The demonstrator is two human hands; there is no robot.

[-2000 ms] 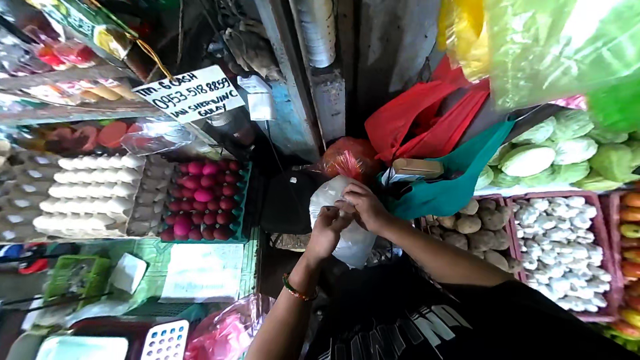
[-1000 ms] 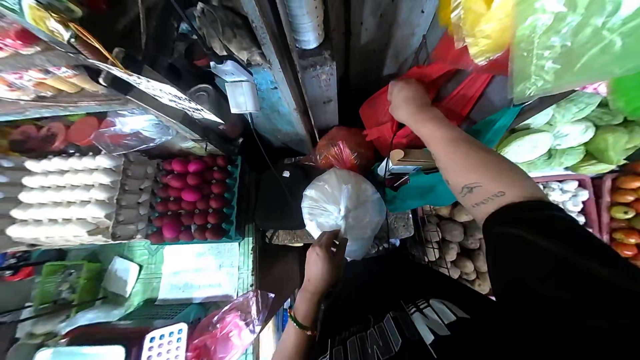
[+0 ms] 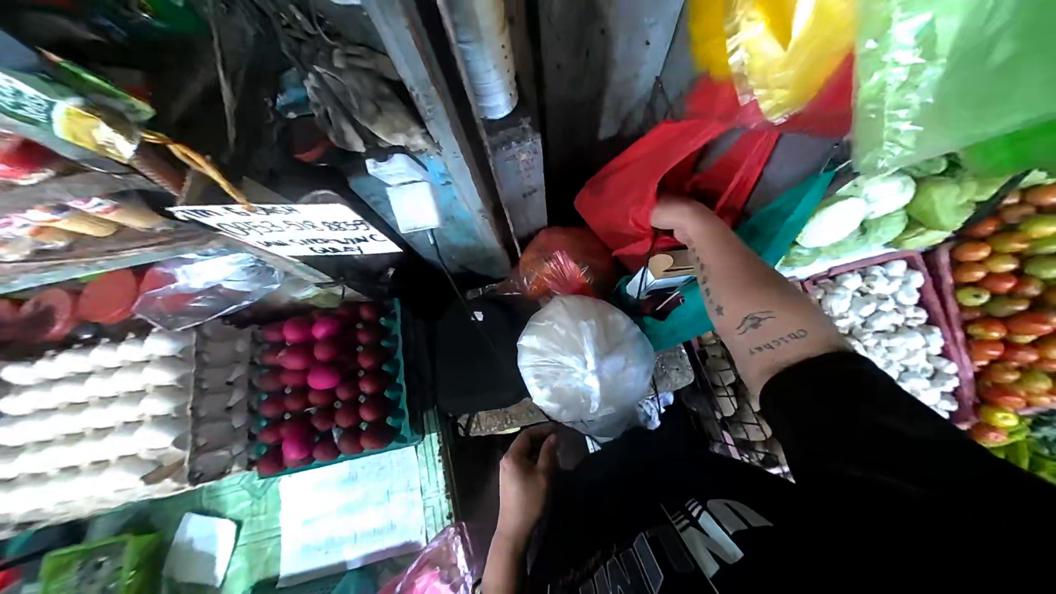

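My right hand (image 3: 672, 216) reaches into a hanging red bag (image 3: 631, 186); its fingers are hidden inside. Just below the white plastic bag (image 3: 584, 363) is my left hand (image 3: 528, 466), its fingers loosely curled, thumb and forefinger apart, with nothing seen in it. The white bag is rounded and full, and its contents do not show clearly. Behind it sits a red-tinted plastic bag (image 3: 565, 260) with its top gathered. A teal bag (image 3: 784, 219) hangs under my right forearm, beside a small box (image 3: 664, 272).
On the left are white eggs (image 3: 91, 384) and a tray of red and pink eggs (image 3: 326, 384), with a handwritten sign (image 3: 285, 229) hanging above. Cabbages (image 3: 883, 206), a crate of garlic (image 3: 891, 326) and tomatoes (image 3: 1002, 305) lie on the right. A wooden post (image 3: 450, 140) stands ahead.
Both hands were at the top of the white bag two seconds ago. My right hand has since gone to the red bag and into it. My left hand has come off the white bag.
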